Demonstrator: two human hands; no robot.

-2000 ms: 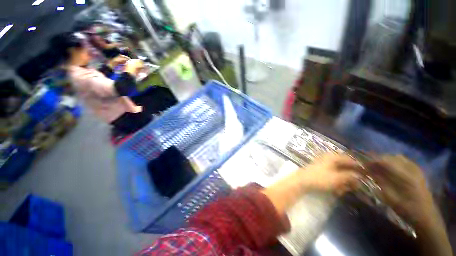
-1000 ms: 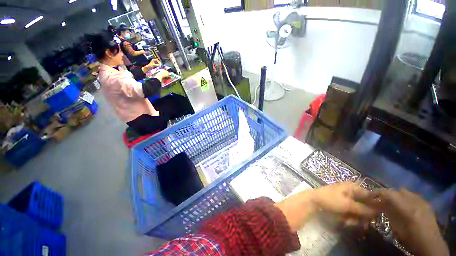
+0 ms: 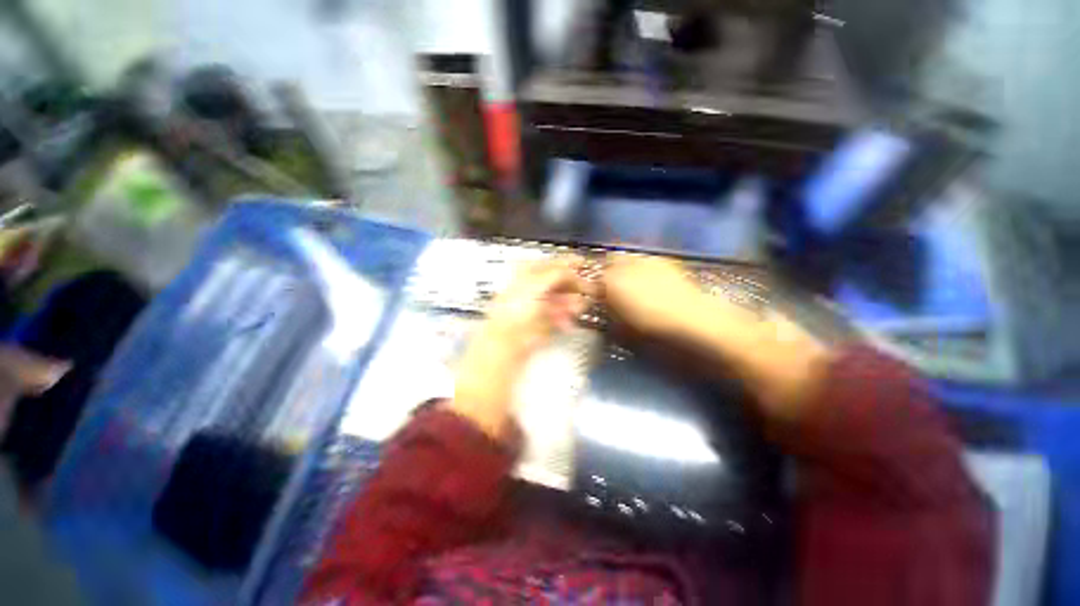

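A glossy black sheet-metal panel lies in front of me with a white glare stripe and a row of small bright pieces near its front edge. Fastener trays stand beyond it, partly covered by my hands and arms. My left hand is over the left part of the trays, fingers bent. My right hand is close beside it over the middle of the trays. Blur hides whether either hand holds a fastener.
The left blue crate holds a dark part and white paper. The press bed is behind the trays. A blue folder lies right of the press. A blue crate edge shows at the right. Part of a person shows far left.
The view has swung right, from the other workers to the press and panel. Both hands remain close together over the trays, and both sleeves now show.
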